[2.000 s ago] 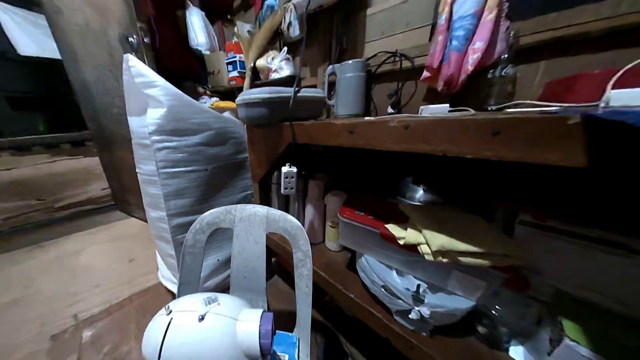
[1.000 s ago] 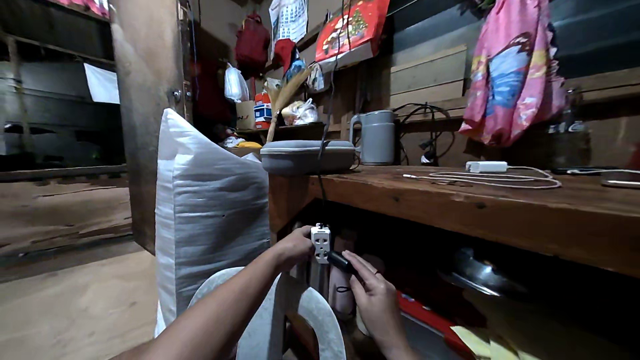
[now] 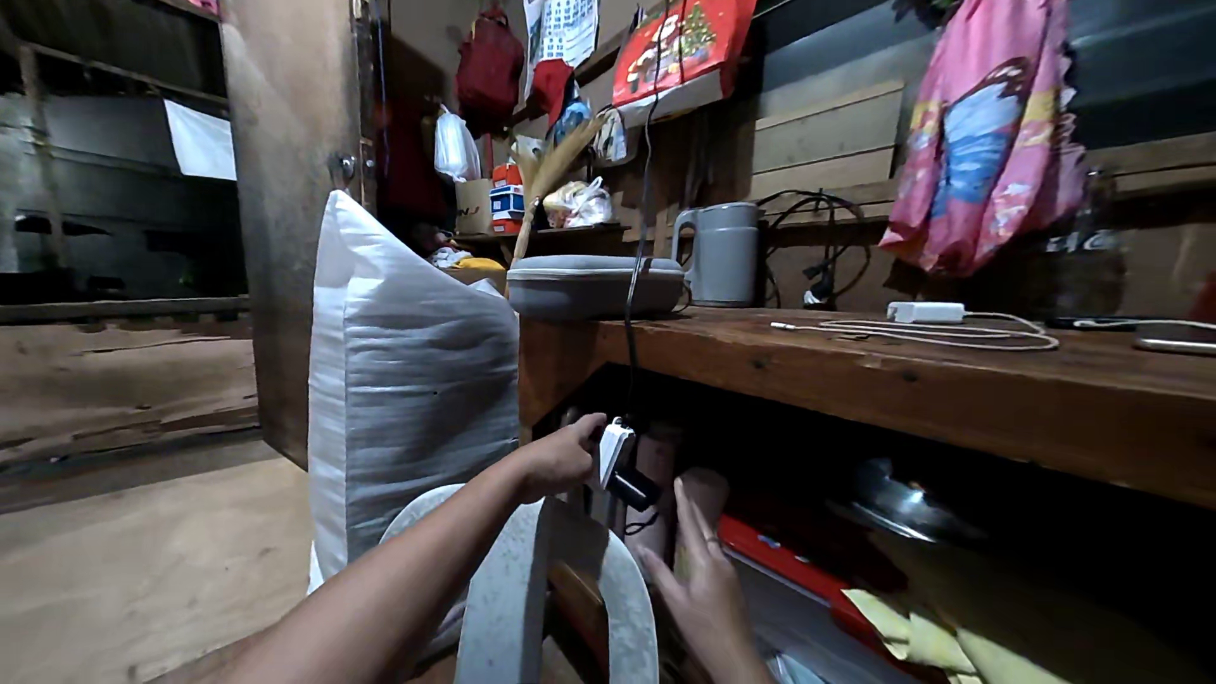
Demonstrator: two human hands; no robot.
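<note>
A white power outlet block hangs on a dark cord in front of the opening below the wooden shelf. My left hand grips the block from its left side. A black plug adapter sticks out of the block's face, towards the lower right, with a thin dark wire under it. Just right of and below the adapter is my right hand, its fingers apart and nothing seen in them. The far side of the block and some left fingertips are hidden.
A grey plastic chair back stands under my left forearm, beside a tall white sack. On the wooden shelf are a grey case, a grey mug and a white charger. A red-lidded bin sits below.
Both hands, absent two seconds ago, are now at the outlet block. Since one second ago, my right hand has come off the black adapter, and the block has turned. The view has shifted.
</note>
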